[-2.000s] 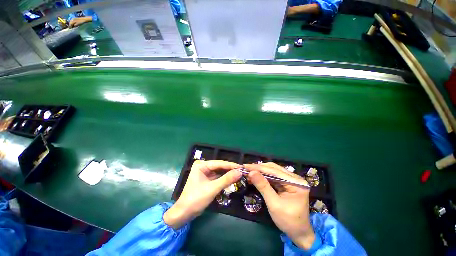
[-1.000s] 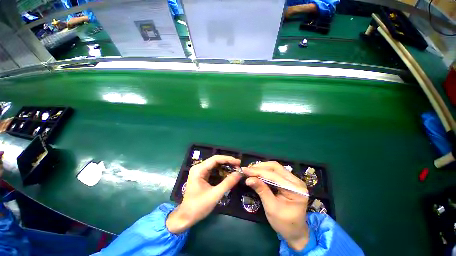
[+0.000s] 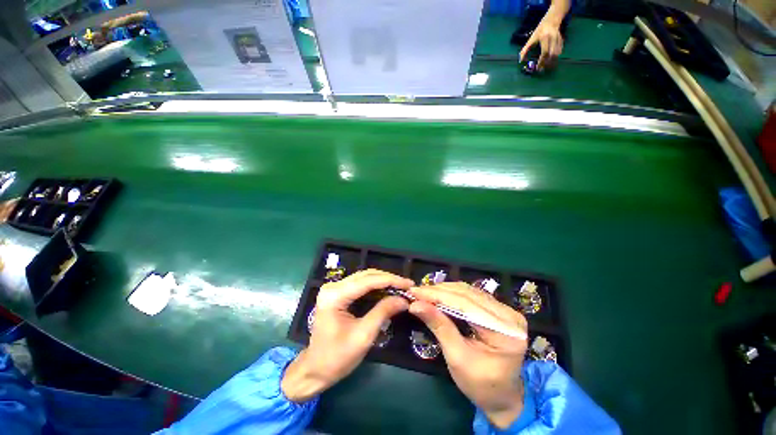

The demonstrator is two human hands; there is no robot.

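My left hand (image 3: 350, 327) holds a small round unit (image 3: 393, 294) between thumb and fingers; the fingers hide most of it. My right hand (image 3: 470, 347) grips slim silver tweezers (image 3: 481, 319), whose back end points out to the right. Their tip is at the unit, hidden by the fingertips. Both hands are over a black parts tray (image 3: 345, 249) with two rows of pockets. Shiny round units with small white tabs show in its pockets, one at the right end (image 3: 527, 296). The hands cover the middle of the tray.
A second tray (image 3: 100, 204), a small black open box (image 3: 56, 270) and a white scrap (image 3: 151, 293) lie left. A red piece (image 3: 723, 294), blue bundle (image 3: 744, 223), pale rods (image 3: 710, 115) and another tray (image 3: 750, 374) are right. Another person's hand (image 3: 544, 44) is across the rail.
My hands stay over the tray; the tweezers and held unit have shifted slightly in my fingers. Across the rail, the other person's hand has reached down onto a small item on the bench.
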